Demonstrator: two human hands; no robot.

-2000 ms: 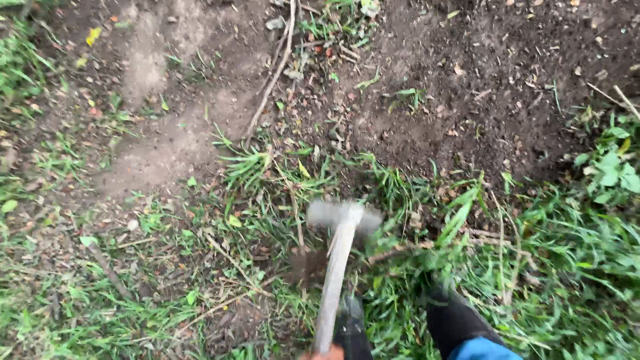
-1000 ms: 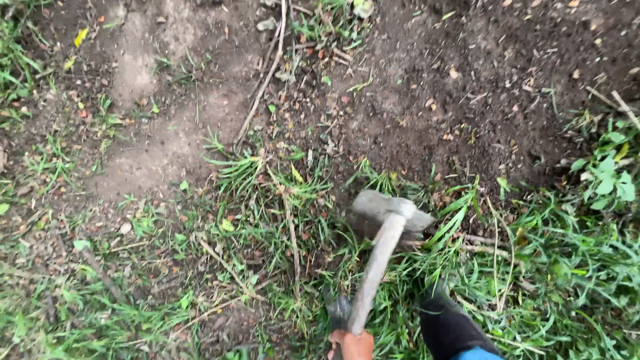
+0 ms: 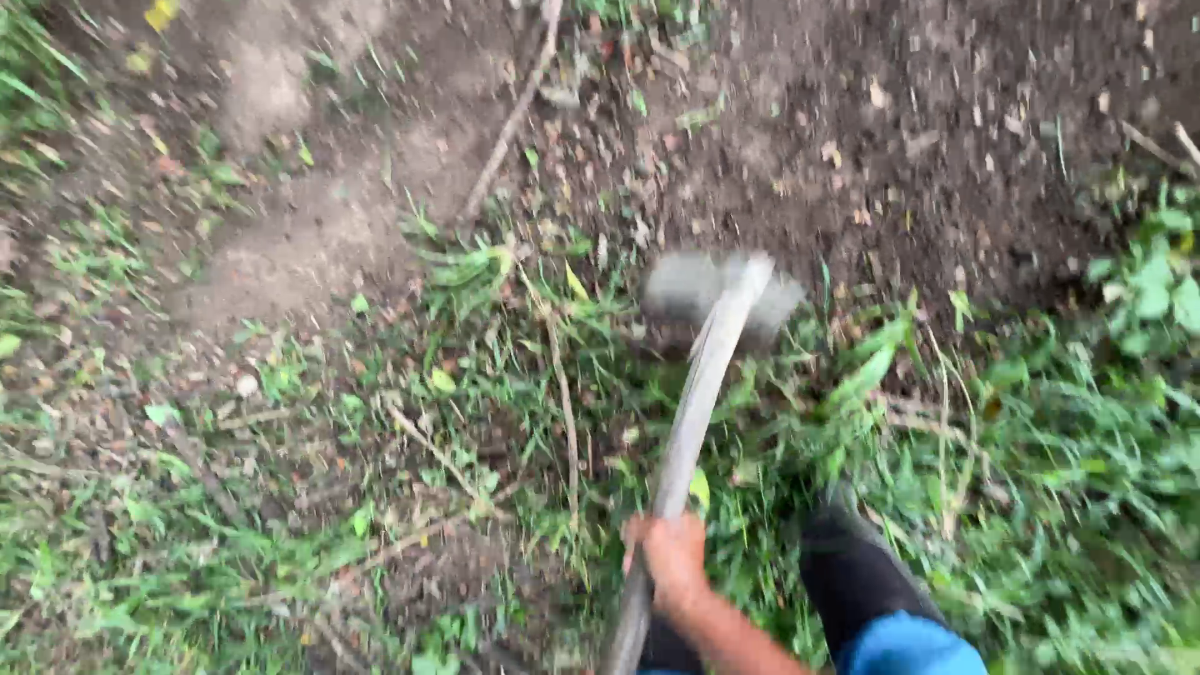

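Note:
My right hand (image 3: pixel 670 555) is closed around the wooden handle of a hoe or mattock (image 3: pixel 698 408) at the lower middle. The handle slants up and to the right from the bottom edge. Its broad grey metal head (image 3: pixel 689 286), blurred, is over the border between grass and bare soil; whether it touches the ground cannot be told. The handle's lower end runs out of the frame. No part of my left hand shows.
My black boot (image 3: pixel 858 562) and blue trouser leg stand in grass (image 3: pixel 1078 487) at the lower right. Thin sticks (image 3: pixel 565 403) lie left of the tool. Bare brown soil (image 3: pixel 891 159) spreads across the top, and leafy plants (image 3: pixel 1158 286) grow at the right edge.
The tool's head has shifted about between frames. My right hand, only just showing at the bottom edge earlier, is now higher in view with part of the forearm.

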